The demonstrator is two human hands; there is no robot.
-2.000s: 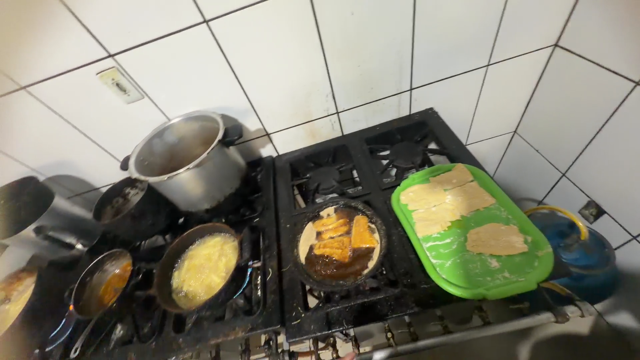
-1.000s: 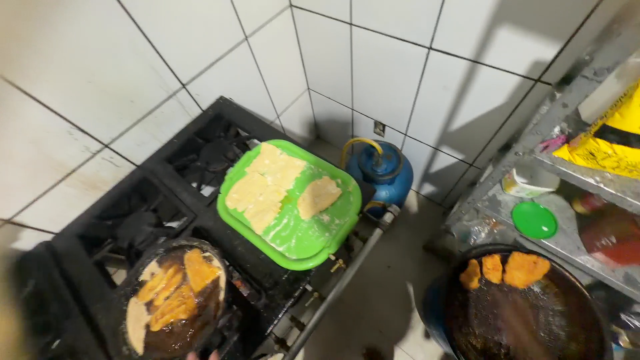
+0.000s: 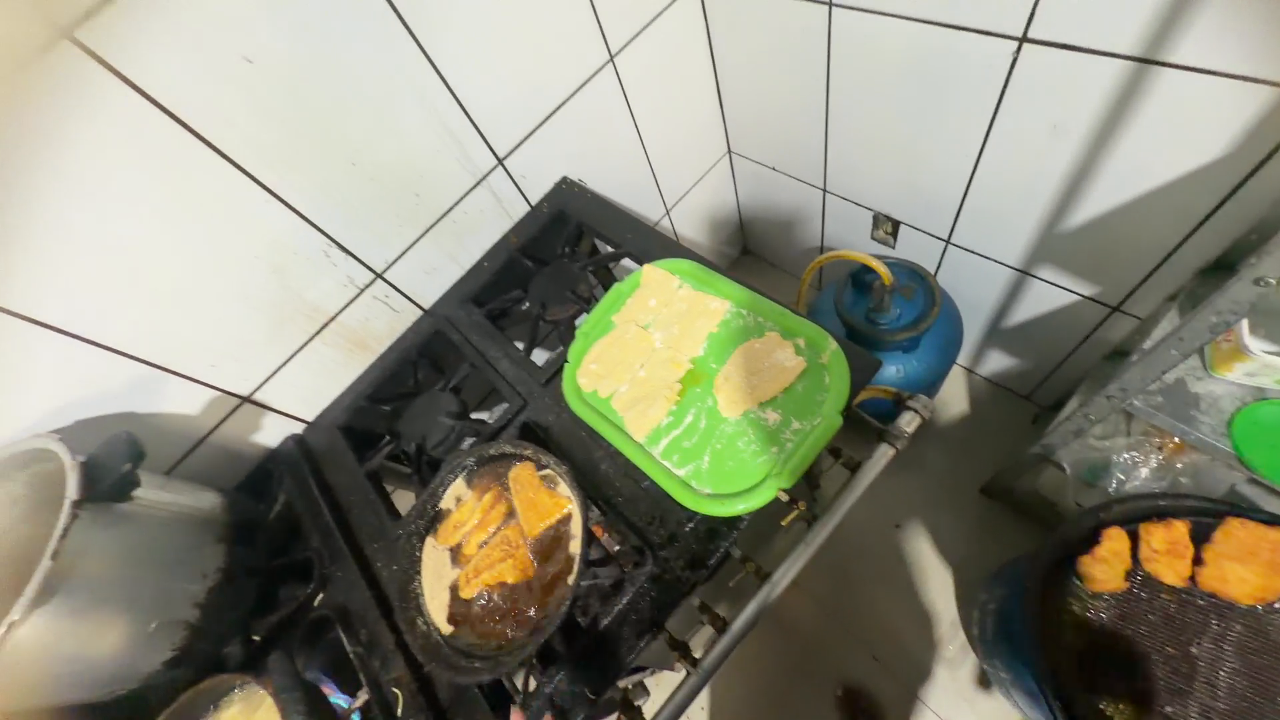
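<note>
At the bottom edge, below the frying pan, shows a sliver of skin, seemingly a fingertip of my left hand (image 3: pixel 517 713); what it holds is hidden. My right hand is out of view. Breaded pieces fry in dark, bubbling oil in the black frying pan (image 3: pixel 500 625) on the stove. Right of it, a green plastic tray (image 3: pixel 735 503) lies over the stove's corner. Several pale, flour-coated flat pieces (image 3: pixel 650 350) lie together on the tray's left side, and a separate coated piece (image 3: pixel 758 373) lies on its right.
A metal pot (image 3: pixel 130 590) stands at left, above part of another pan (image 3: pixel 235 700). A metal rail (image 3: pixel 790 570) runs along the stove's front. A blue gas cylinder (image 3: pixel 900 325) stands behind the tray. At right are a metal shelf (image 3: pixel 1180 400) and a dark round container (image 3: pixel 1130 660) holding browned pieces.
The view has swung right since the earliest frame, bringing in the shelf and the dark container. The coated pieces on the tray appear in the same places.
</note>
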